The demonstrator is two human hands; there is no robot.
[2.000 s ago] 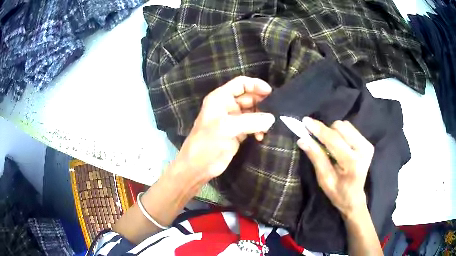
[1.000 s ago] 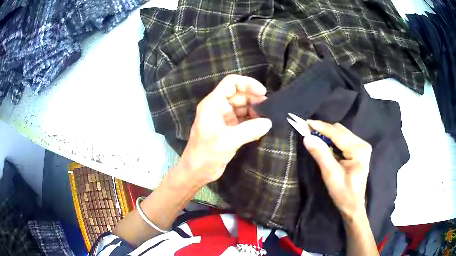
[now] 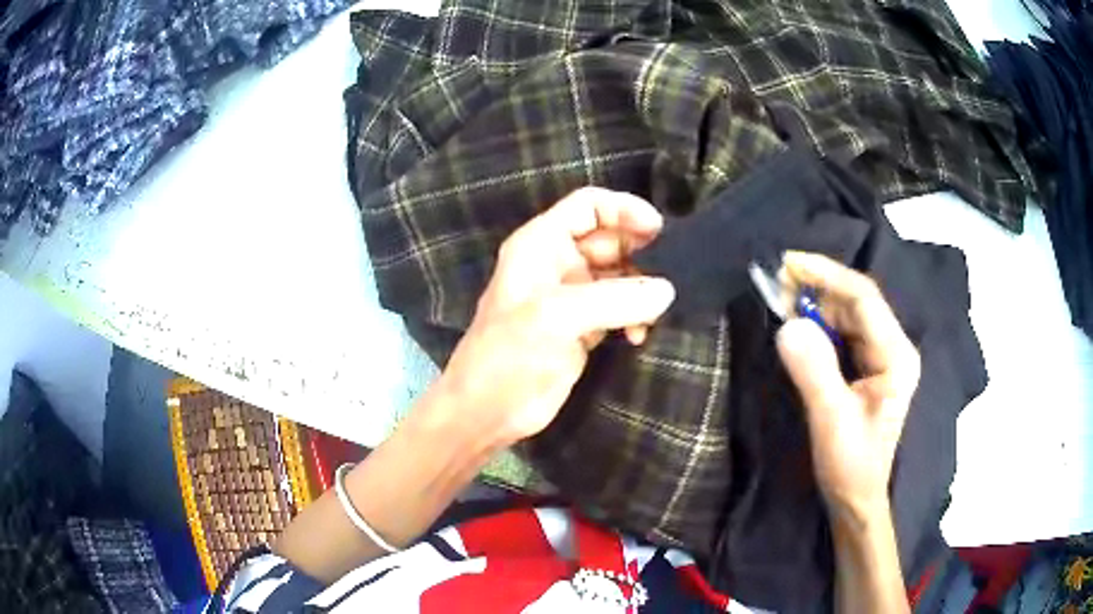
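Observation:
A brown-olive plaid garment [image 3: 503,132] lies bunched in front of me, with smooth black lining [image 3: 767,228] folded out on its right. My left hand [image 3: 575,300] pinches the left edge of the lining between thumb and fingers. My right hand [image 3: 845,360] holds thread snips [image 3: 779,295] with silver blades and a blue grip, to the right of my left fingertips and over the lining. The blades are apart from my left hand. Any thread is too fine to see.
A white curved table [image 3: 276,276] bears a blue-white plaid pile [image 3: 108,96] at upper left and dark pleated-looking garments [image 3: 1055,156] at the right edge. A wooden-bead seat mat [image 3: 237,480] is at lower left. A red thing [image 3: 1004,561] shows at lower right.
The snips in my right hand have moved right, away from my left fingertips, and their blades now point more upward. My left hand keeps its pinch and has shifted slightly right in view.

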